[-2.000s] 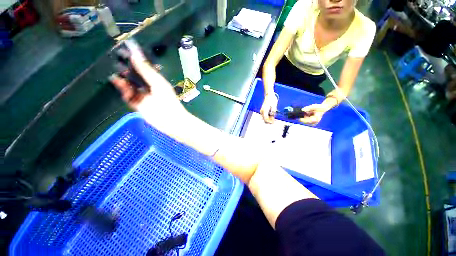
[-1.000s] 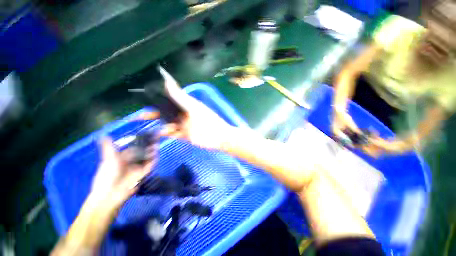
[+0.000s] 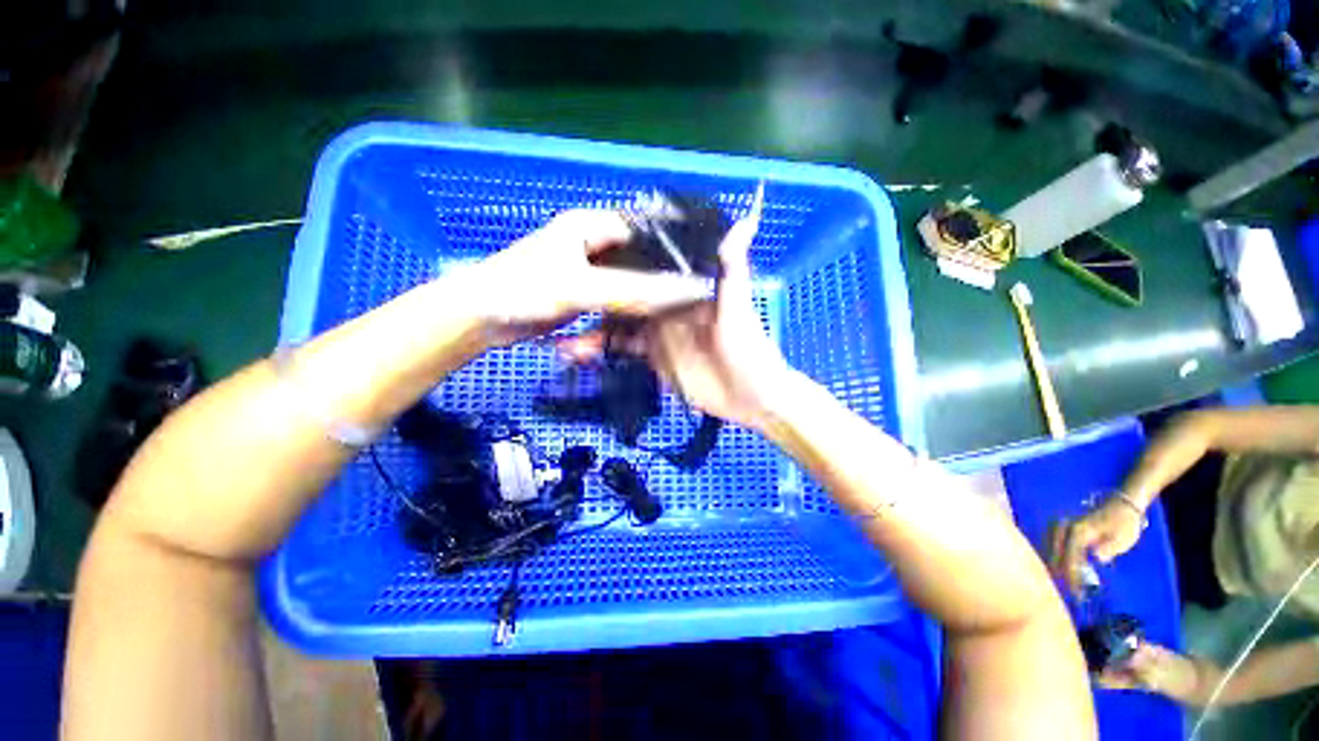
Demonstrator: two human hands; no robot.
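Observation:
The light blue perforated basket lies on the green bench. Black power adapters with tangled cords lie in its lower left part; one has a pale label. My left hand and my right hand are together above the basket's upper middle. Between them is a black adapter, blurred, with a pale streak across it. Both hands touch it or its cord; the fingers partly hide it. More black adapters show below my hands in the basket.
At right on the bench are a white bottle, a phone, a yellow-brown item, a pale stick and papers. A coworker's hands hold a dark adapter over a darker blue bin. Dark items lie left.
My view has turned toward the basket. My right hand has come back from beyond the basket, and both hands have met over it. More adapters lie in the basket than two seconds ago.

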